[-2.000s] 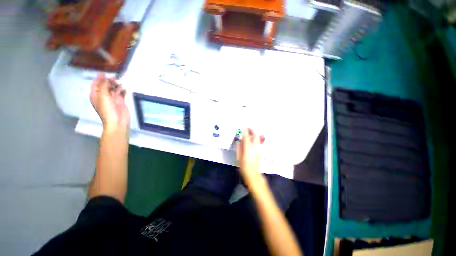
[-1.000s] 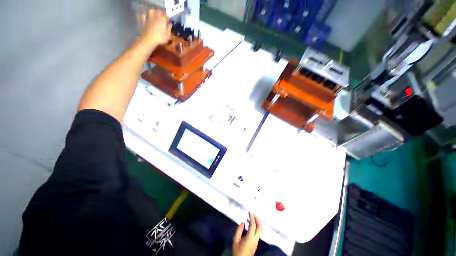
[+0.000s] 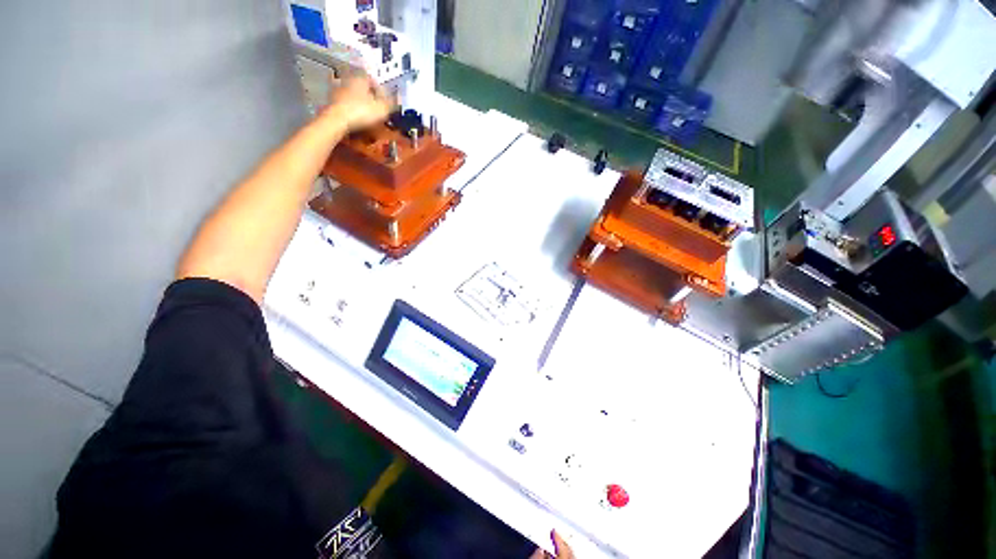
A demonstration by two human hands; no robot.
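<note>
My left hand reaches over the left orange fixture, at its rear left. Its fingers are bent and I cannot tell whether they hold anything. Small black parts sit on top of that fixture among metal posts. The right orange fixture carries a silver slotted top plate with dark parts under it. My right hand is at the bottom edge of the picture, mostly cut off, by the table's front edge; its grip is hidden.
A touchscreen, dark knobs and a red emergency stop are on the white table. A white machine head stands behind the left fixture. A black control unit and black tray are at right; blue bins are behind.
Since two seconds ago, my left hand has moved from beside the touchscreen to the left fixture. My right hand has left the button area and dropped to the picture's bottom edge. The view has turned.
</note>
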